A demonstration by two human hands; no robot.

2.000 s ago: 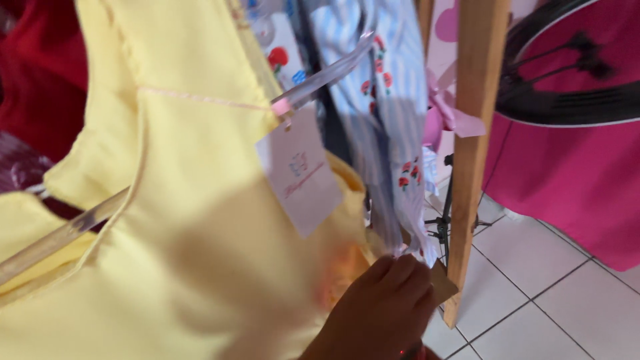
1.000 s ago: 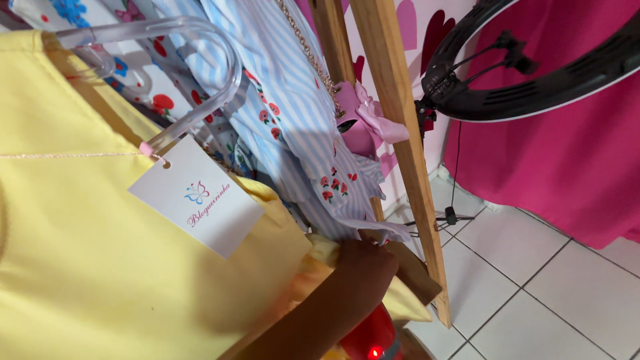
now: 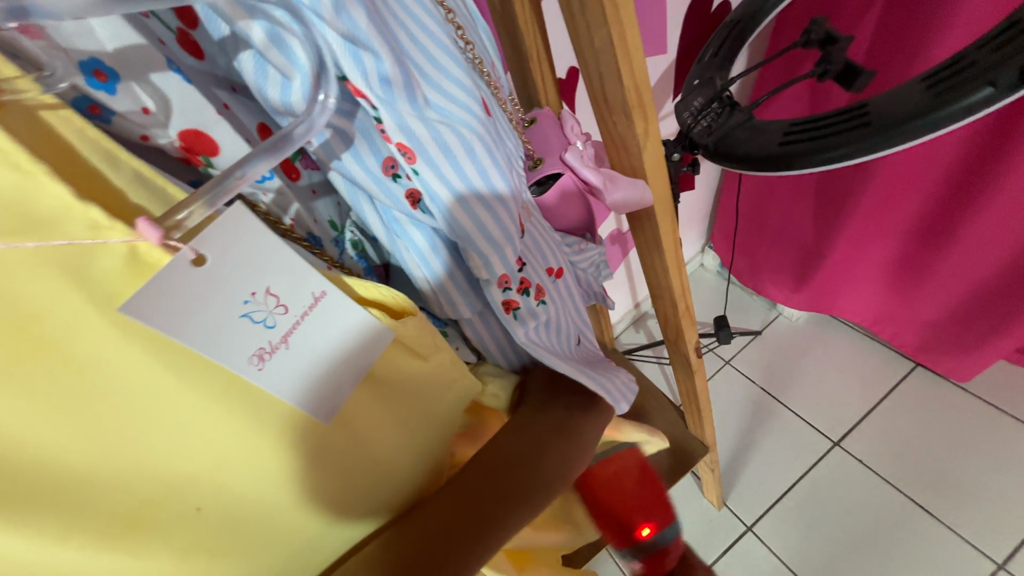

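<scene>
A yellow satin-like garment (image 3: 376, 464) hangs close on a clear plastic hanger (image 3: 240, 172), a white tag (image 3: 260, 320) tied at it. My left hand (image 3: 564, 392) reaches from below to the garment's lower edge, beside an orange-yellow ruffle (image 3: 544, 528). A blue-and-white striped garment (image 3: 480, 216) with embroidered strawberries hangs over it, and my fingers are hidden. Below, a red band (image 3: 628, 488) with a lit red light sits at what looks like my right wrist. My right hand itself cannot be made out.
A wooden rack leg (image 3: 656, 224) stands right of the clothes. Near it hang a pink bag with a bow (image 3: 612, 180) and a gold chain. A brown board (image 3: 672, 448) lies low by the leg. Behind are a black ring light (image 3: 848, 136), a magenta cloth (image 3: 872, 240) and white floor tiles (image 3: 896, 472).
The striped garment's edge now covers my left fingers, which showed earlier. The red band has come further into sight. The view has shifted, showing more of the striped garment.
</scene>
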